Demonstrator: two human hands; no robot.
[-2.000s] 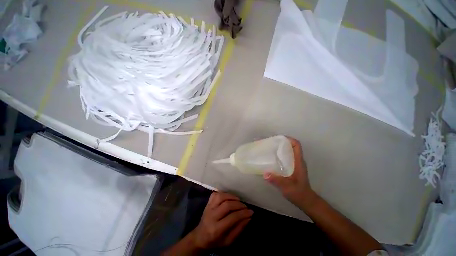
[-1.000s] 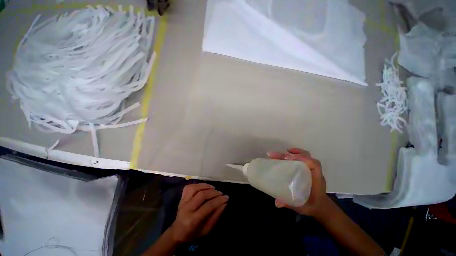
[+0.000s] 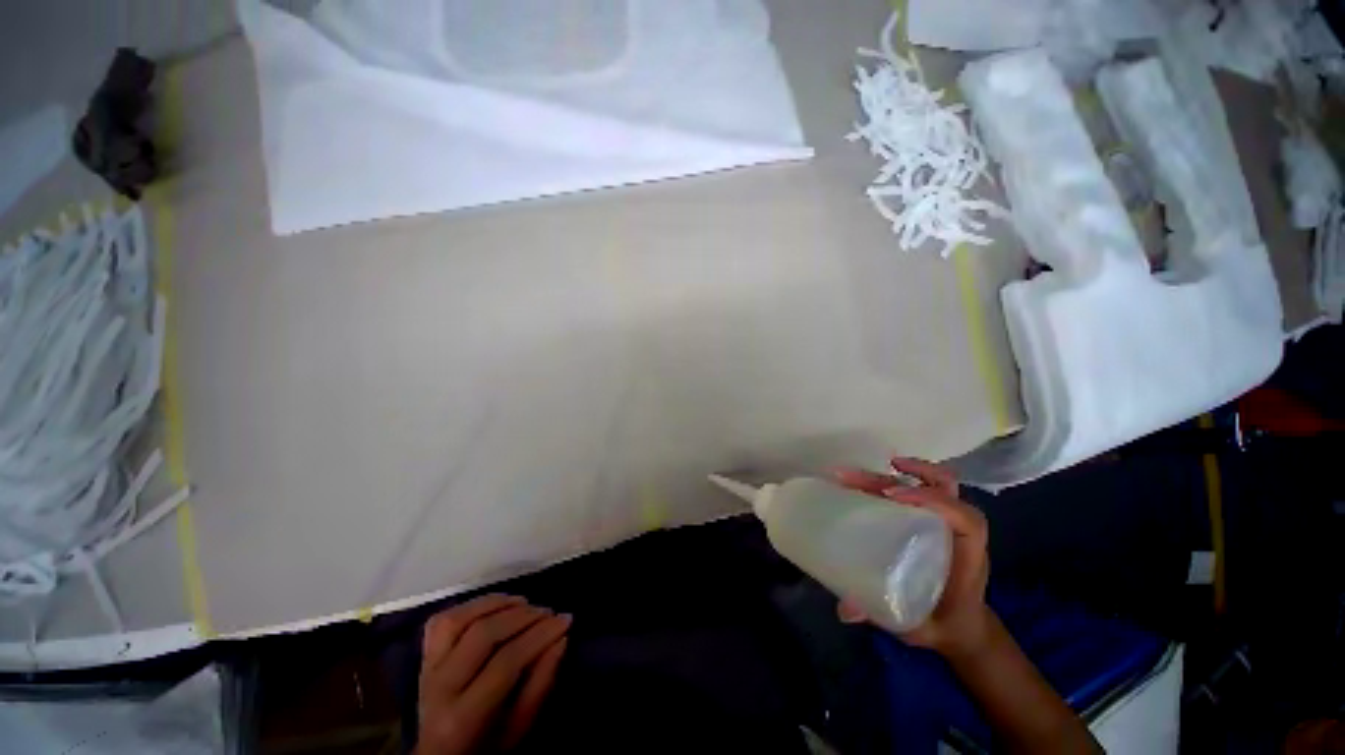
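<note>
A translucent glue bottle [image 3: 853,543] with a pale liquid is in my right hand [image 3: 966,568], at the table's front edge. Its thin nozzle points left and slightly up. My left hand [image 3: 484,671] is just below the table edge, fingers bent together; I see nothing in it, but its palm side is hidden. A large thin white garment panel [image 3: 398,155] lies at the back of the table, with a diagonal fold and a U-shaped neckline cut by the top edge.
Long white strips [image 3: 67,384] are heaped at the left, below a dark crumpled cloth [image 3: 118,126]. Short strips [image 3: 926,155] lie at the right. Stacked white panels with two straps [image 3: 1151,354] overlap the right table edge. A blue crate [image 3: 1055,656] stands below.
The view has swung right, bringing the stacked panels fully in and pushing the long strips partly out. My right hand still holds the bottle, now over the table's front edge.
</note>
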